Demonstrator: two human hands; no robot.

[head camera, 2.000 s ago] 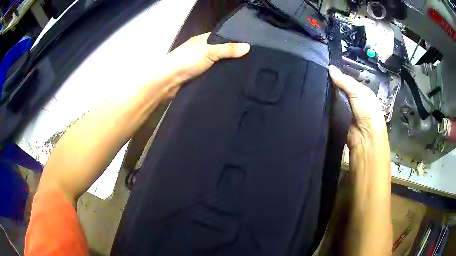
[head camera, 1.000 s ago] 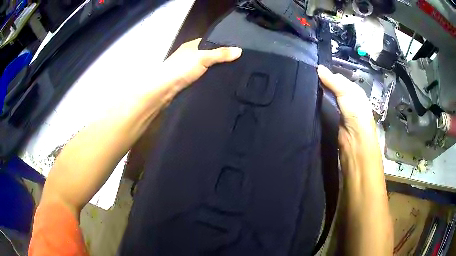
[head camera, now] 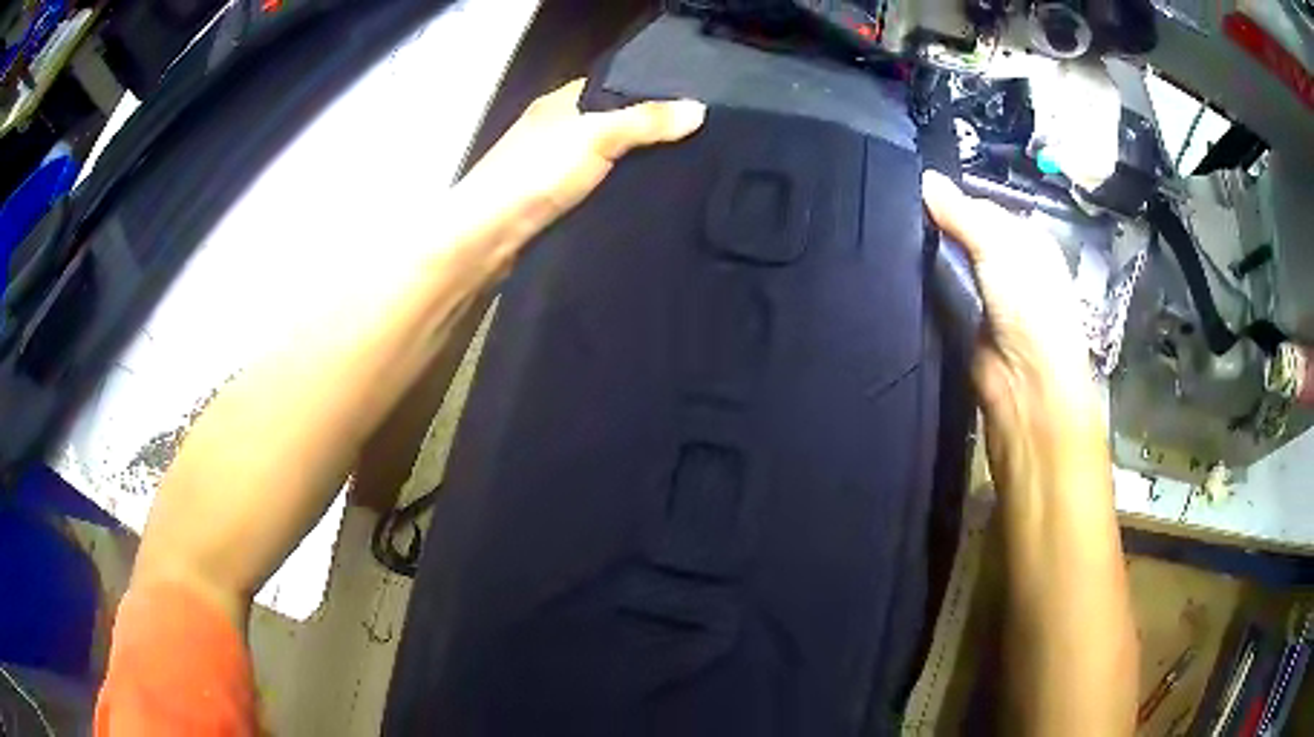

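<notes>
A long black bag panel [head camera: 821,389] with raised letter shapes lies lengthwise in front of me and runs out at the bottom of the picture. A smoother grey-black band [head camera: 764,79] crosses its far end. My left hand [head camera: 605,137] grips the panel's far left edge, thumb on top and fingers hidden beneath. My right hand [head camera: 1002,267] holds the right edge beside the machine, thumb at the edge; its other fingers are mostly hidden. The presser foot and needle area cannot be made out clearly.
The sewing machine [head camera: 1254,101] with a red brand plate stands at the right, partly cut off. A white table [head camera: 346,187] at the left carries black pieces [head camera: 130,216]. Blue bins [head camera: 43,576] are at the far left. Tools with red parts [head camera: 1261,691] lie at the bottom right.
The panel has moved away from me, towards the top; the red mark near its far end is now almost out of the picture. Both hands keep their hold.
</notes>
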